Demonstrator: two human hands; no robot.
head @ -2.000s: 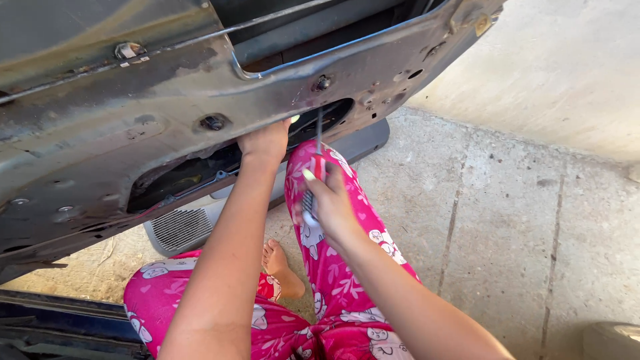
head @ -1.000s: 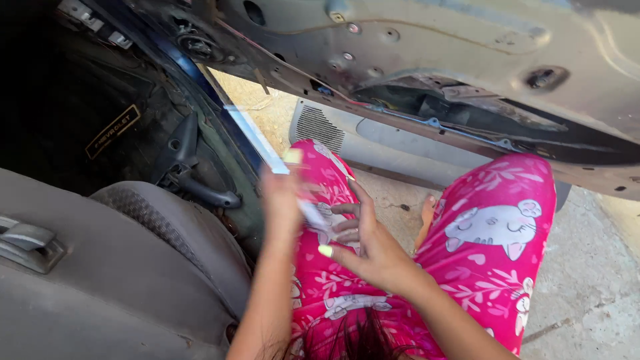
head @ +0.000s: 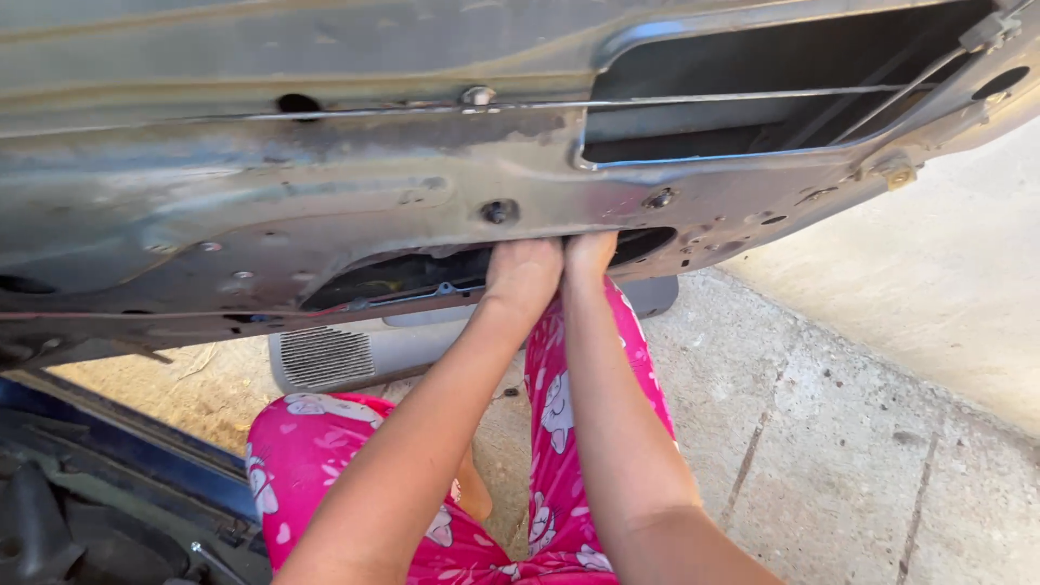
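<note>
The bare metal inner panel of a car door (head: 390, 179) spans the upper part of the head view, without its trim. My left hand (head: 526, 264) reaches into the long lower opening of the panel (head: 390, 280); its fingers are hidden inside. Close beside it on the right, my right hand (head: 591, 250) goes into the same opening, its fingers hidden as well. What either hand touches or holds in there cannot be seen. Above the hands sit a dark round fastener (head: 497, 212) and a second one (head: 660, 197). A thin metal rod (head: 536, 104) runs across the panel higher up.
Under the door, a grey trim panel with a speaker grille (head: 327, 357) lies on the concrete floor (head: 812, 439). The car's door sill (head: 138, 447) is at the lower left, with a slim metal tool (head: 218, 562) near it. A pale wall (head: 934, 268) stands at the right.
The view has swung from the seat side back to the door. Both hands, together over the lap a second ago, are now inside the lower opening. The red-handled tool seen earlier in the right hand is out of sight.
</note>
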